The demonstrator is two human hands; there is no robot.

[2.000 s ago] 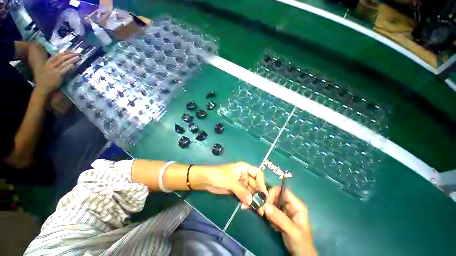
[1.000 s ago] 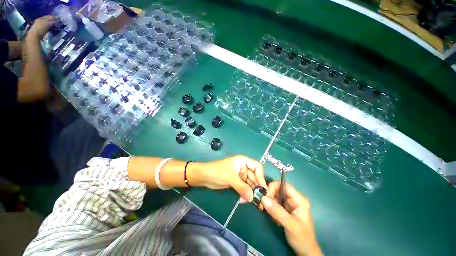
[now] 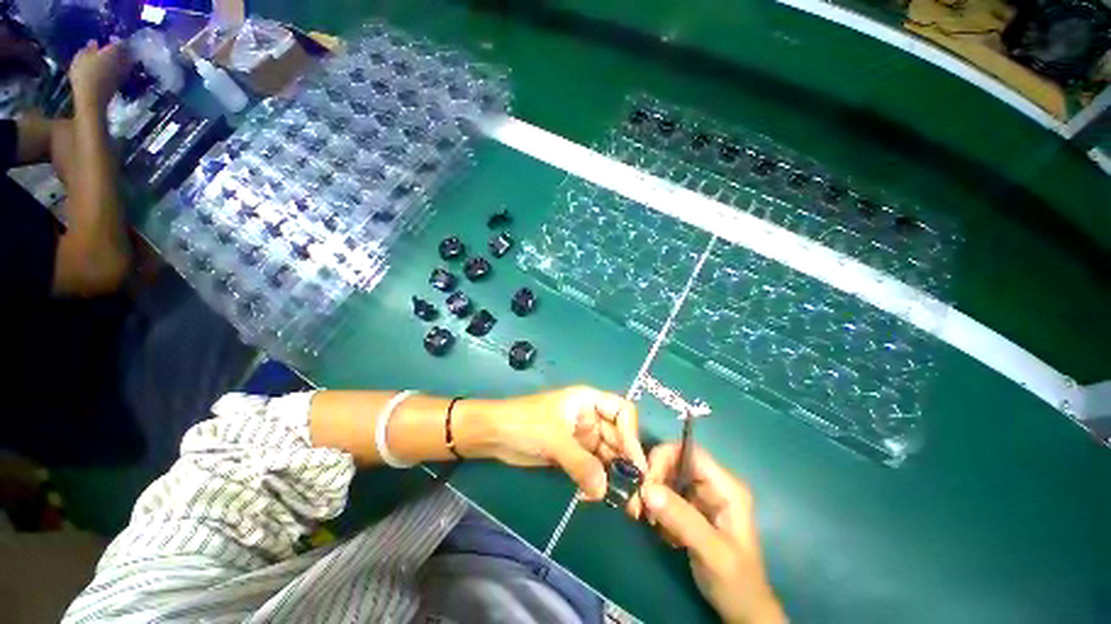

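Note:
My left hand (image 3: 582,441) holds a small black housing (image 3: 624,478) between thumb and fingers. My right hand (image 3: 707,512) touches the housing's right side with its fingertips and also holds a thin dark tool (image 3: 686,457), pointing up and away. Which kind of tool it is, I cannot tell. Just beyond my hands lies a small pile of tiny metal pieces (image 3: 670,397). Several loose black housings (image 3: 458,304) lie in a cluster on the green bench, ahead and to the left. Fingers hide part of the held housing.
A filled clear blister tray (image 3: 329,183) lies at left. Another clear tray (image 3: 755,319) lies ahead, with black parts along its far edge, near a white bench strip (image 3: 682,193). At upper left are another person's arm (image 3: 91,183), a brown carton (image 3: 262,59) and a white bottle (image 3: 221,85).
The held housing has turned slightly between my fingers, while my hands stay almost in place. The other person's hand has moved up and away from its earlier spot by the filled tray.

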